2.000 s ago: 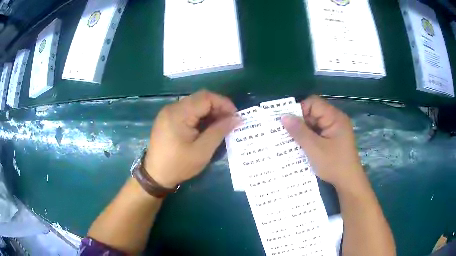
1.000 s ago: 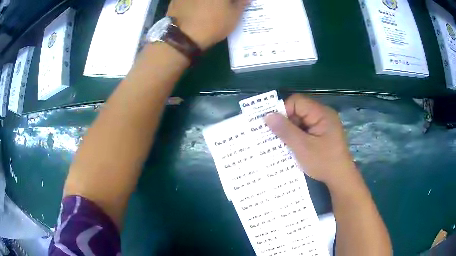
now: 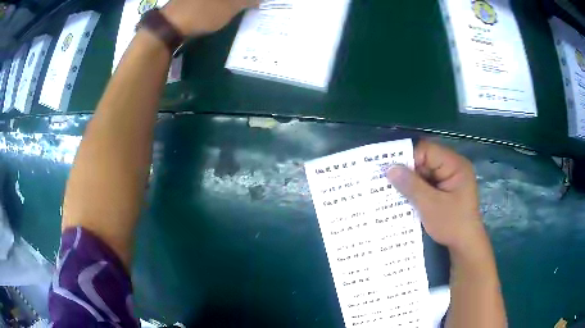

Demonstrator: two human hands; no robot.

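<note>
A long white label sheet point(image 3: 372, 237) with two columns of small printed labels hangs over the bench. My right hand point(image 3: 442, 192) grips its upper right edge, thumb on top. My left hand point(image 3: 208, 13) is stretched out over the conveyor at the top edge, partly cut off and blurred. Its fingertips are at the upper left of a white product box point(image 3: 288, 48), which lies slightly turned. Whether the fingers hold a label cannot be told.
More white boxes stand spaced on the dark green belt, one to the right point(image 3: 494, 70) and several at the left point(image 3: 67, 61). The worn green bench ledge point(image 3: 256, 186) runs along the near side. White material point(image 3: 22, 253) shows at the far left.
My left hand has left the sheet and reached up over the belt, then moved left. The nearest box now sits farther left and turned. The top label jutting above the sheet is gone.
</note>
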